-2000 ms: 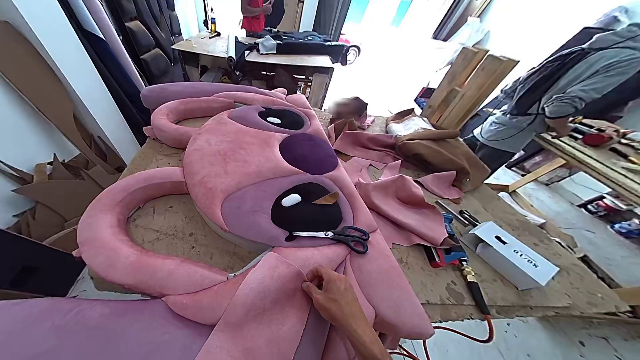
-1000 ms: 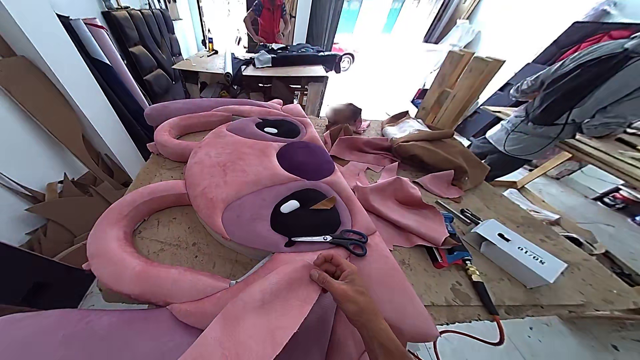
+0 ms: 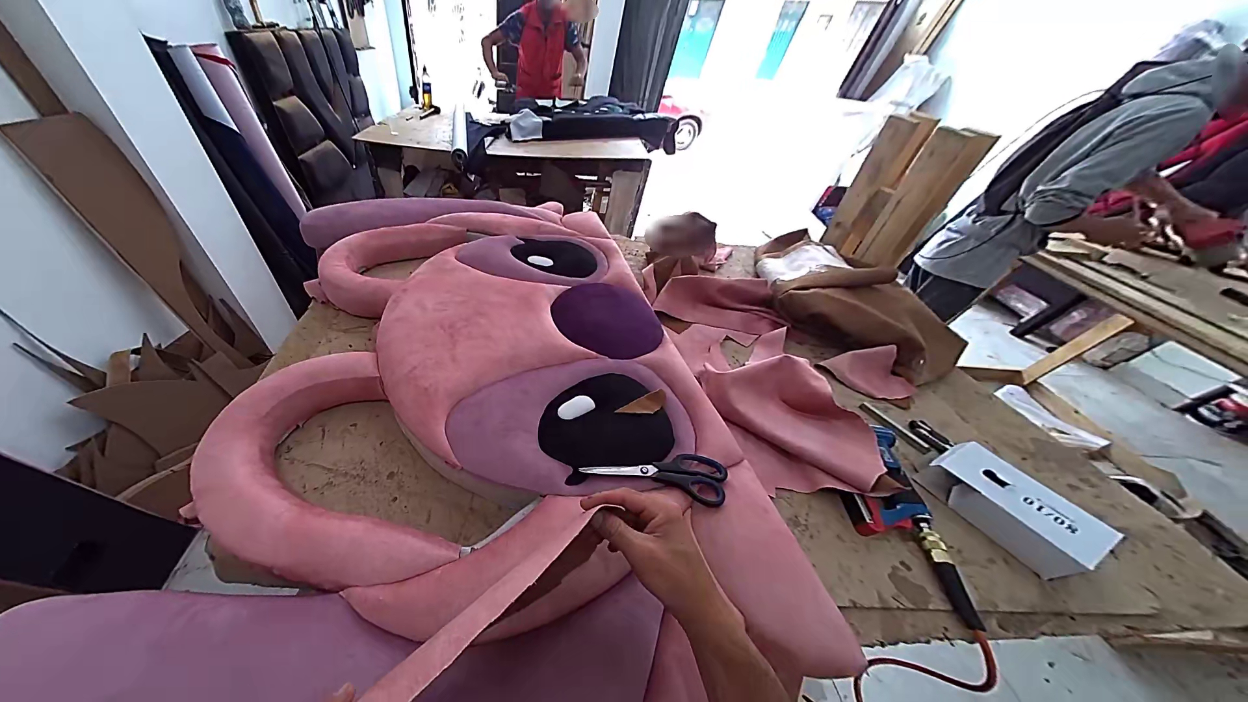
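With thumb and fingers my right hand point(image 3: 648, 531) pinches the top end of a pink fabric piece point(image 3: 487, 609), which slants down to the bottom edge. Only a fingertip of my left hand point(image 3: 341, 693) shows, beside the fabric's lower end; its grip is hidden. Beneath lies a large padded pink character face point(image 3: 434, 341) with a purple nose point(image 3: 606, 320) and black eyes. Just above my right hand, scissors point(image 3: 697, 478) with dark handles rest across the lower eye's edge. A small brown scrap point(image 3: 643, 402) lies on that eye.
Pink fabric scraps point(image 3: 790, 419), brown material point(image 3: 877, 317), a blue and red air tool point(image 3: 892, 497) with an orange hose, and a white box point(image 3: 1029, 509) lie right of the face on the wooden table point(image 3: 975, 575). One person stands behind a far table; another bends at the right.
The pink fabric piece, spread broad earlier, now shows as a narrow slanting band with its edge lifted. My right hand still pinches its top end. A left fingertip has come into view.
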